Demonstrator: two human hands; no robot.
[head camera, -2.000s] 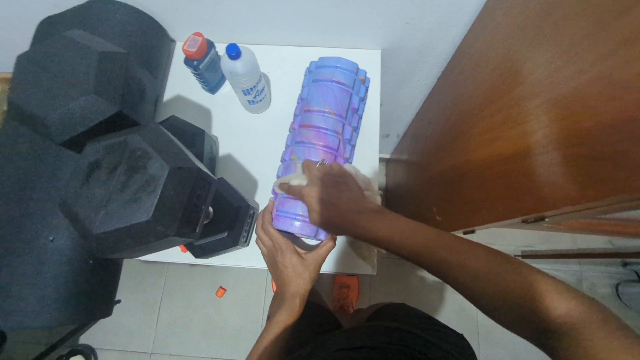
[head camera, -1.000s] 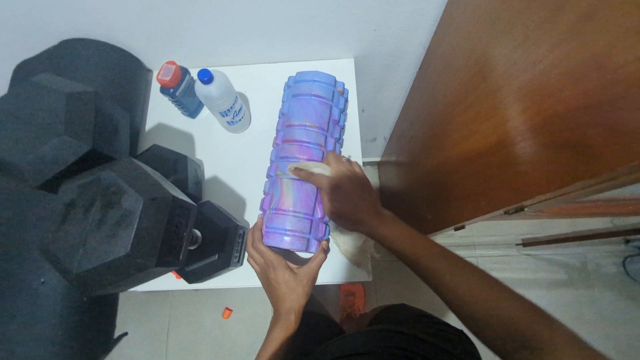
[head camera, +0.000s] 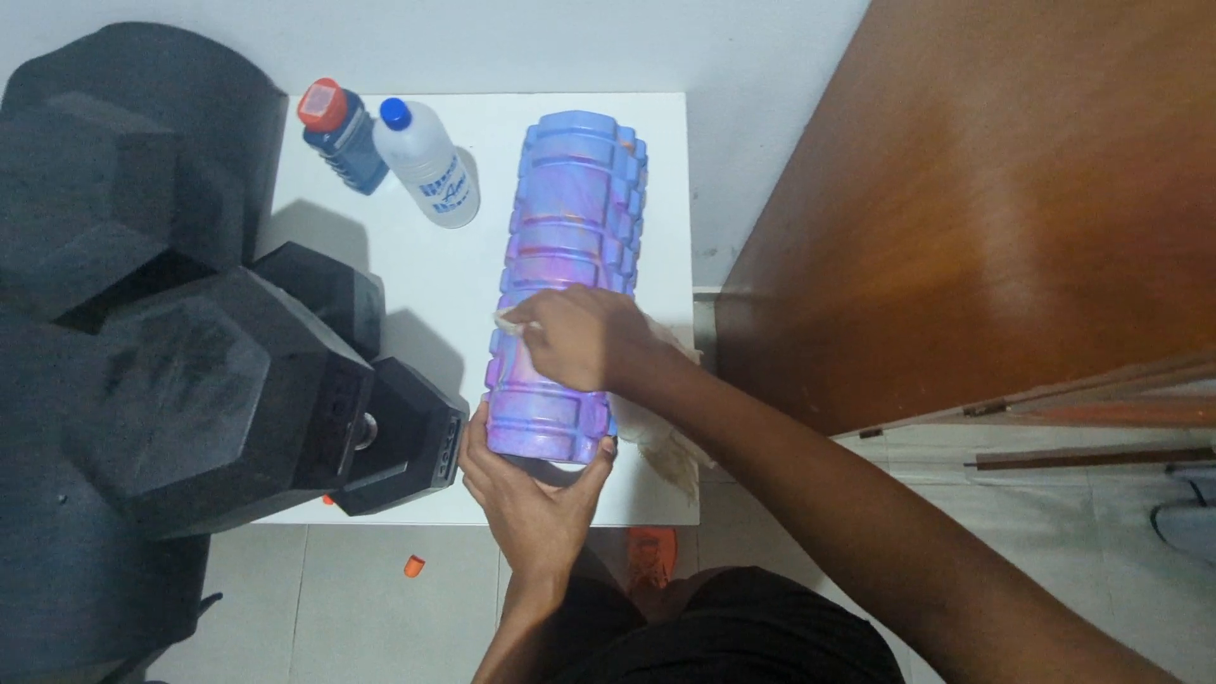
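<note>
A ridged foam roller (head camera: 570, 199), marbled purple and blue, lies lengthwise on a white tabletop (head camera: 418, 275). My left hand (head camera: 534, 494) grips its near end, with thumb and fingers on opposite sides of the rim. Across the roller's lower middle lies my right hand (head camera: 589, 337), pressing a pale cloth (head camera: 665, 446) against the ridges. A bit of the cloth shows at my fingertips by the roller's left edge, and the rest hangs down on the right, partly hidden behind my forearm.
A dark bottle with a red cap (head camera: 347, 142) and a clear bottle with a blue cap (head camera: 432, 166) stand at the back left. Large black hex dumbbells (head camera: 209, 399) crowd the left side. A brown wooden panel (head camera: 950, 209) rises at right. A small orange piece (head camera: 414, 566) lies on the floor tiles.
My right hand has moved across the roller with the cloth and now reaches its left edge. My left hand still holds the near end.
</note>
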